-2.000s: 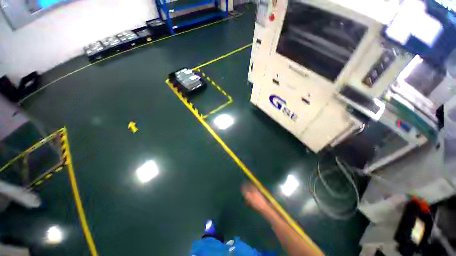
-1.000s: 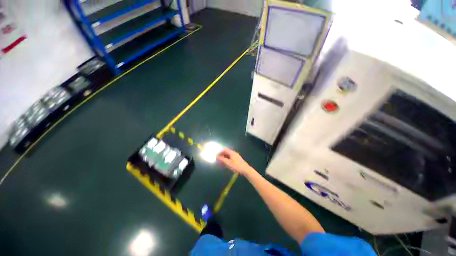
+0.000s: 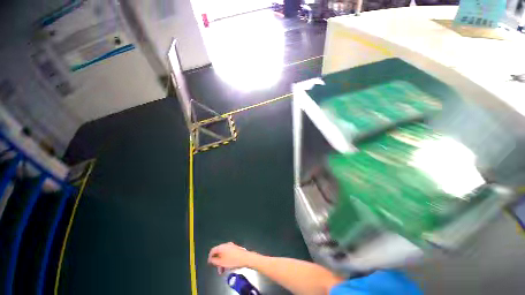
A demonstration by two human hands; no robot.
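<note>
My right hand (image 3: 228,257) is at the bottom centre over the dark green floor, its forearm reaching in from a blue sleeve at the lower right. The fingers are loosely bent and nothing shows in them. My left hand is out of the picture. To the right of my hand, and apart from it, stands a light metal cart (image 3: 297,135). Blurred green boards (image 3: 383,106) lie on its upper part, with more green boards (image 3: 391,184) lower down.
A blue shoe (image 3: 240,283) shows below my hand. A yellow line (image 3: 191,219) runs along the floor on the left. A framed stand (image 3: 179,80) is ahead, a blue rack (image 3: 26,222) at the far left, and a white machine or counter top (image 3: 397,34) behind the cart.
The view has moved forward past the GSE machine and the black tray on the floor. The cart of green boards has come into view. My right hand now appears lower and further left.
</note>
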